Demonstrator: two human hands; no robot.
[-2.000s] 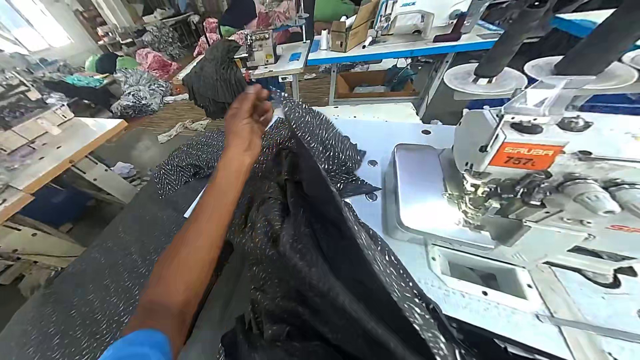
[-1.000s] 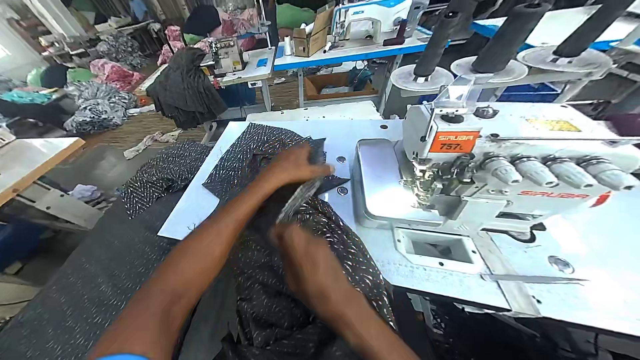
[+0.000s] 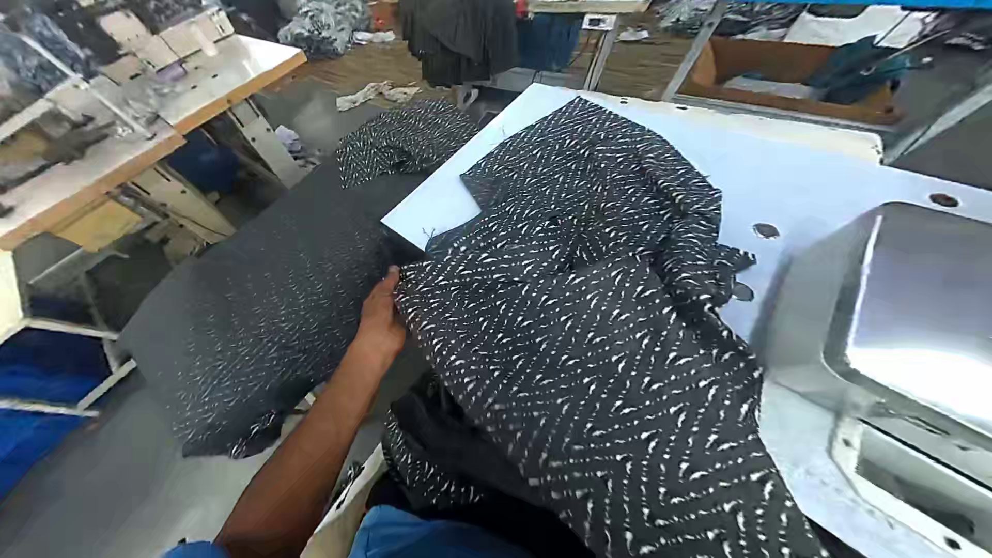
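A black fabric piece with white zigzag dashes [image 3: 620, 372] lies over the white sewing table [image 3: 821, 170] and hangs off its near edge. My left hand [image 3: 384, 314] grips the left edge of this fabric near the table's left corner, its fingertips partly hidden. My right hand is not in view. Left of my hand, more dark patterned fabric [image 3: 271, 310] hangs in a long drape, with a bunched part [image 3: 407, 139] beyond it. At the right edge stands the metal body of an overlock sewing machine [image 3: 922, 310], only partly seen.
Another workbench with a wooden edge [image 3: 240, 85] stands at the left. Behind the table are dark garments on a stand [image 3: 457, 39] and an open brown box [image 3: 798, 77]. Scraps of cloth [image 3: 377, 94] lie on the floor.
The patterned fabric, bunched under both hands a second ago, now lies spread out. My left hand has moved to its left edge, and my right hand has left the view. The view has turned down and left.
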